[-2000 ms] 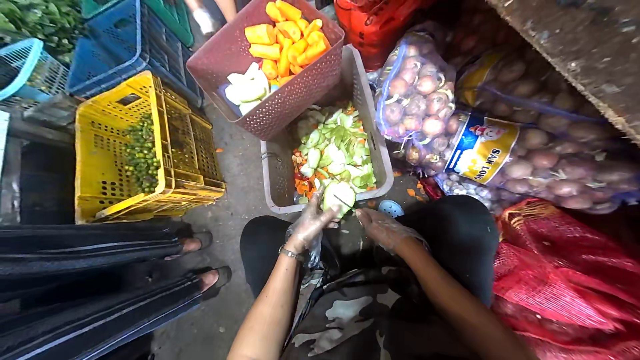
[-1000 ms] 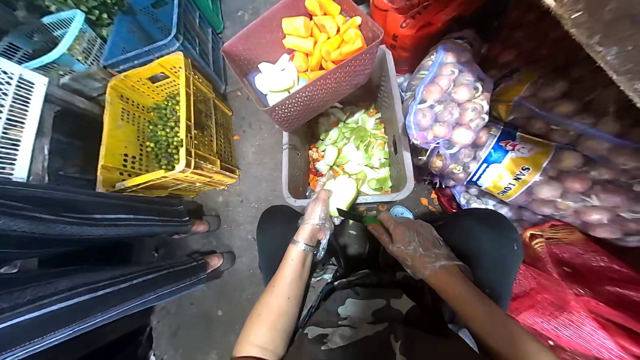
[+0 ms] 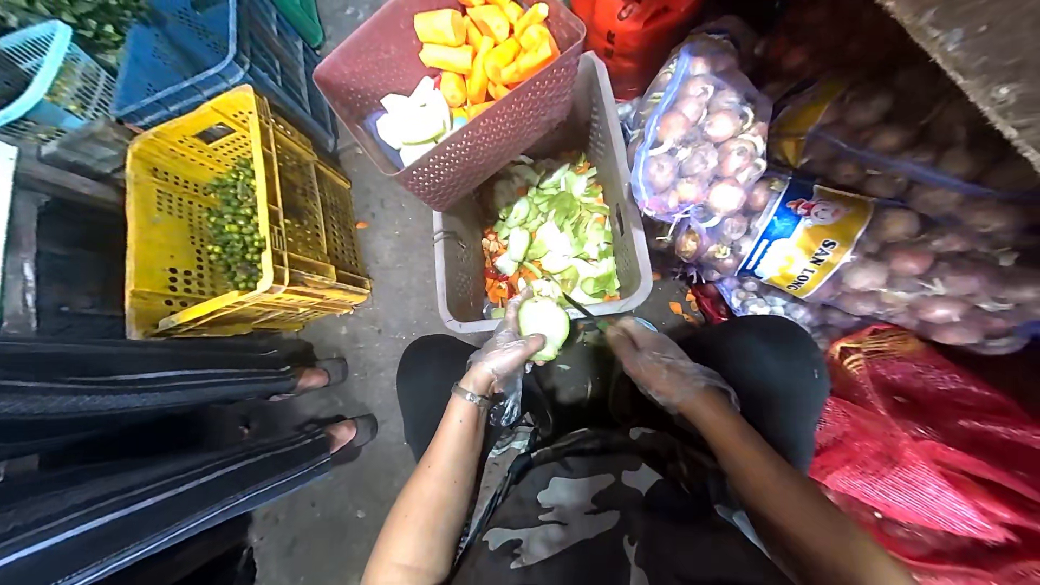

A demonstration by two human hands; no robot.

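In a clear plastic glove, my left hand [image 3: 505, 345] grips a pale green peeled vegetable [image 3: 544, 325], perhaps a chayote, over the near edge of a grey plastic crate [image 3: 634, 244]. My right hand [image 3: 654, 357], also gloved, holds a knife [image 3: 578, 309] by its green handle, the blade pointing up and left beside the vegetable. Green and orange peelings [image 3: 561, 236] lie in the grey crate. A maroon perforated basket [image 3: 496, 138] rests tilted on that crate's far side, with peeled carrot pieces [image 3: 487, 49] and whitish vegetable pieces [image 3: 414, 118] in it.
A yellow crate [image 3: 195, 313] of small green fruits stands at left, with blue crates [image 3: 175, 89] behind. Another person's legs [image 3: 162, 390] are at the left. Mesh bags of onions [image 3: 707, 146] lie at right, and a red mesh sack [image 3: 918, 455] is near my right knee.
The knife blade has moved from low beside the vegetable to a raised angle by its upper right. The vegetable stays in my left hand.
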